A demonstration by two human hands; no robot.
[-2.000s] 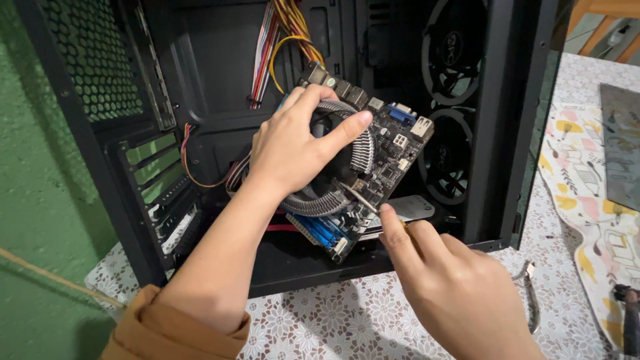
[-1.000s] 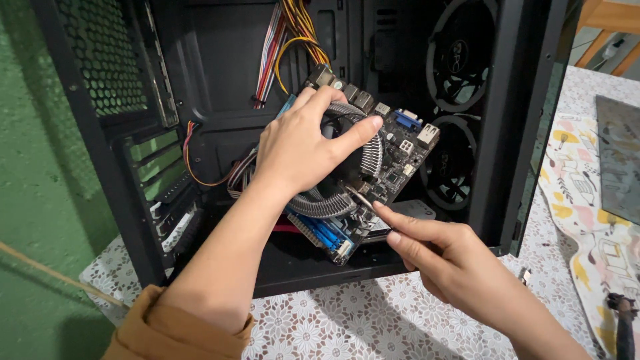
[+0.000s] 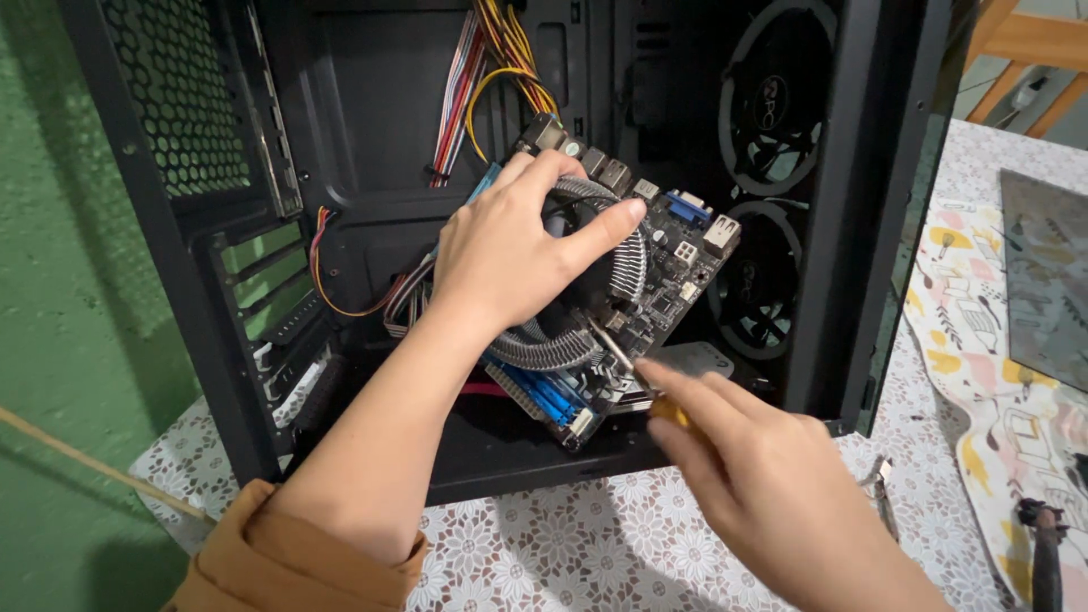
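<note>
A computer motherboard (image 3: 671,280) rests tilted inside a black computer case (image 3: 374,110). On it sits a round CPU cooler (image 3: 627,263) with metal fins. My left hand (image 3: 527,238) spans the cooler from above, fingers and thumb gripping its ring. My right hand (image 3: 739,450) grips a screwdriver (image 3: 614,344) by its yellowish handle, mostly covered by the fingers. The shaft points up and left to the cooler's lower edge; its tip is hard to make out. Blue memory slots (image 3: 544,395) line the board's lower left side, and a blue VGA port (image 3: 688,206) its upper right.
Loose cables (image 3: 459,110) hang at the back of the case. Case fans (image 3: 775,102) line its right side. A patterned cloth (image 3: 960,314) with a dark panel (image 3: 1050,272) lies at right on the lace tablecloth (image 3: 544,544). A green wall stands at left.
My right hand has shifted its grip on the screwdriver, with the fingers now curled around the handle. My left hand stays on the cooler.
</note>
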